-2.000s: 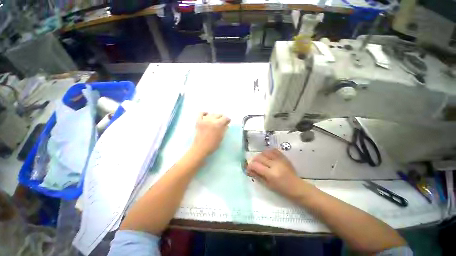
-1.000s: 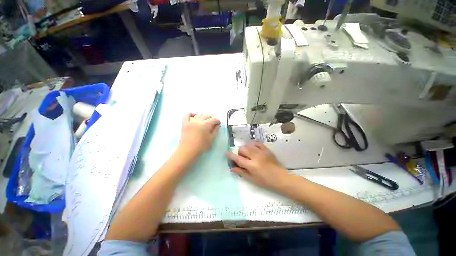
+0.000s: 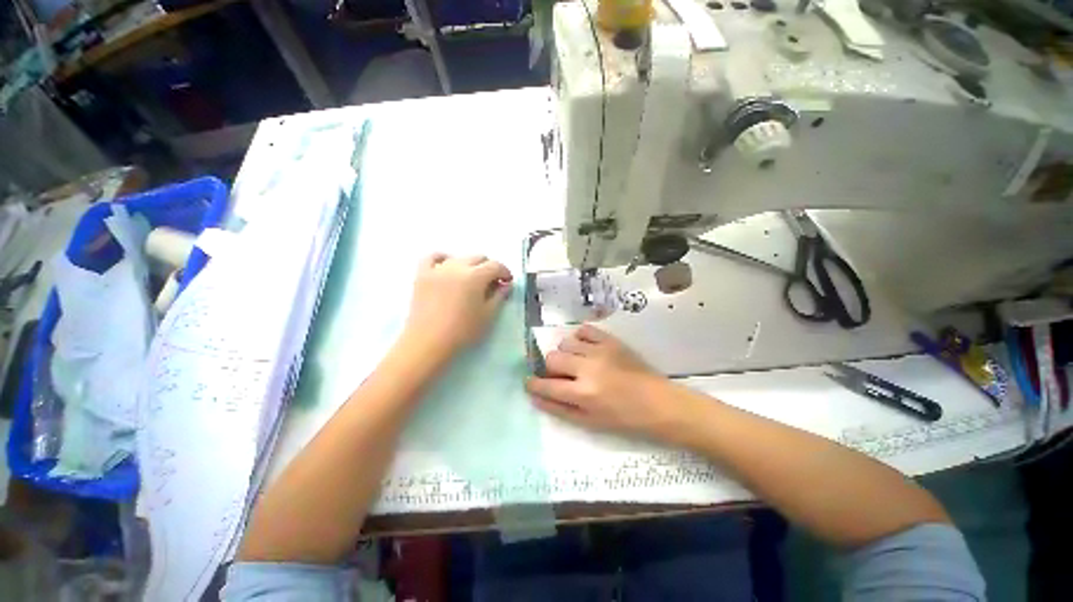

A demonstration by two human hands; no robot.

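Observation:
The pale green fabric panel [image 3: 477, 435] lies on the white table left of the needle plate [image 3: 562, 300], and its near end hangs over the front edge. My left hand [image 3: 457, 300] is on the panel left of the plate, thumb and finger pinched at its edge. My right hand [image 3: 598, 382] is just in front of the plate, fingers curled down on the panel's right edge; its fingertips are partly hidden. The presser foot and needle [image 3: 588, 282] are small and blurred under the off-white sewing machine head [image 3: 618, 141].
Stacked paper patterns [image 3: 224, 365] lie left, with green fabric beneath. A blue basket [image 3: 30, 406] beyond them holds fabric and white cones. Black-handled scissors [image 3: 828, 288] lie on the machine bed. Thread snips [image 3: 888, 390] and pens [image 3: 959, 359] lie right. A tape measure [image 3: 659, 480] runs along the front edge.
The view has shifted, so table and machine sit further left and higher. The panel's near end now hangs over the front edge. Both hands remain beside the plate, with slightly changed finger positions.

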